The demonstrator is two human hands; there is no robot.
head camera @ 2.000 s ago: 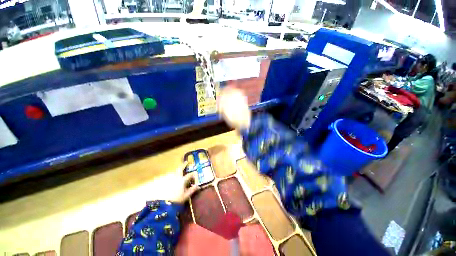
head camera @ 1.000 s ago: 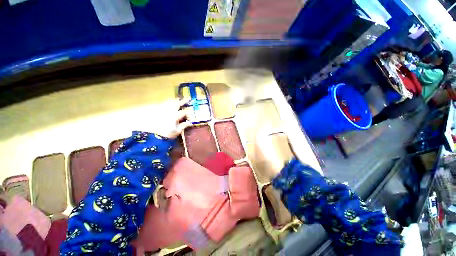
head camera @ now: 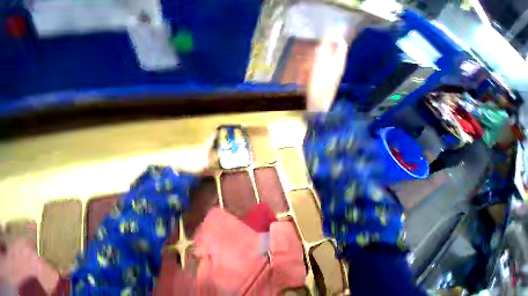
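Observation:
The small blue-framed cutting die [head camera: 233, 147] lies on the cream-yellow sheet [head camera: 104, 139]. My left hand [head camera: 209, 159], small and blurred, has its fingers at the die's left edge. My right hand [head camera: 327, 66] is raised in front of the blue press beam, streaked by blur; its fingers cannot be made out. Rounded-rectangle cut-outs, maroon [head camera: 238, 188] and tan [head camera: 305, 209], run below and right of the die. Loose pink pieces [head camera: 226, 248] and a red piece [head camera: 259, 216] lie nearest my body.
The press beam [head camera: 214, 63] spans the top. A blue bucket [head camera: 399, 159] with red scraps stands right of the bed. Beyond it a person in green [head camera: 495, 124] is at a table with red material. More pink pieces [head camera: 26, 260] lie at the far left.
My right hand has gone from low over the cut-outs at the right up to the press beam. My left hand stays at the die. The view has tilted up a little.

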